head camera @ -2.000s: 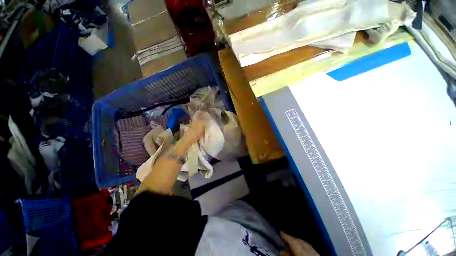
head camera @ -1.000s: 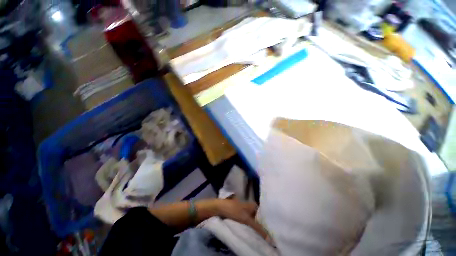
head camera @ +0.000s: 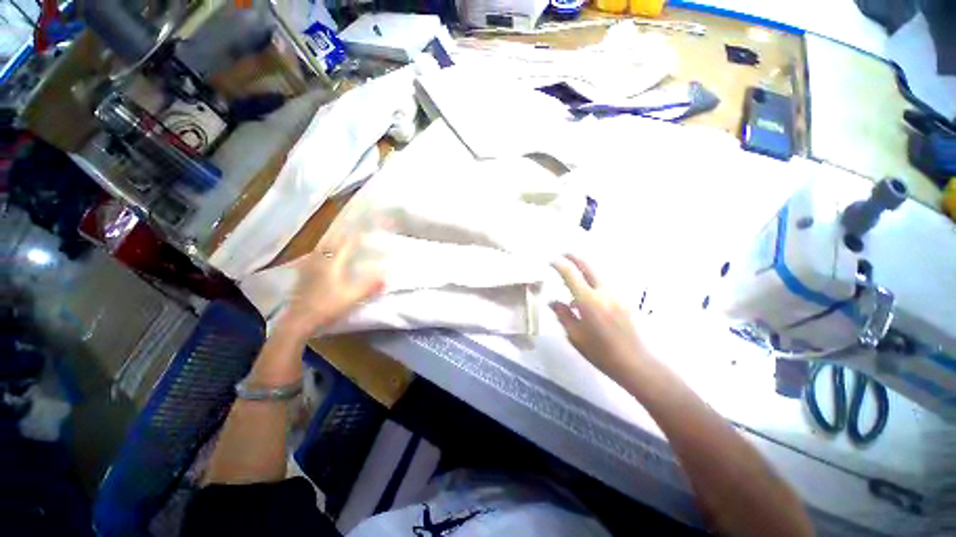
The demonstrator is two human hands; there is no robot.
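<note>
The cream garment (head camera: pixel 451 252) lies spread on the white table, with layered folds and a straight seamed edge near the front. My left hand (head camera: pixel 333 285) is blurred and lies on top of the garment's left part, fingers apart, thumb resting over the cloth. My right hand (head camera: pixel 592 309) is just right of the garment's right edge, low over the table, fingers apart and empty. Whether its fingertips touch the cloth edge is unclear.
The sewing machine (head camera: pixel 828 262) stands at right, with dark-handled scissors (head camera: pixel 845 404) in front. A dark phone-like rectangle (head camera: pixel 768 123) lies at the back. Long cream pieces (head camera: pixel 325 157) lie at left. A blue basket (head camera: pixel 189 404) is below the table's left end.
The view has swung right from the basket to the machine table. The cream cloth, raised in front a second ago, now lies on the table with my left hand on it.
</note>
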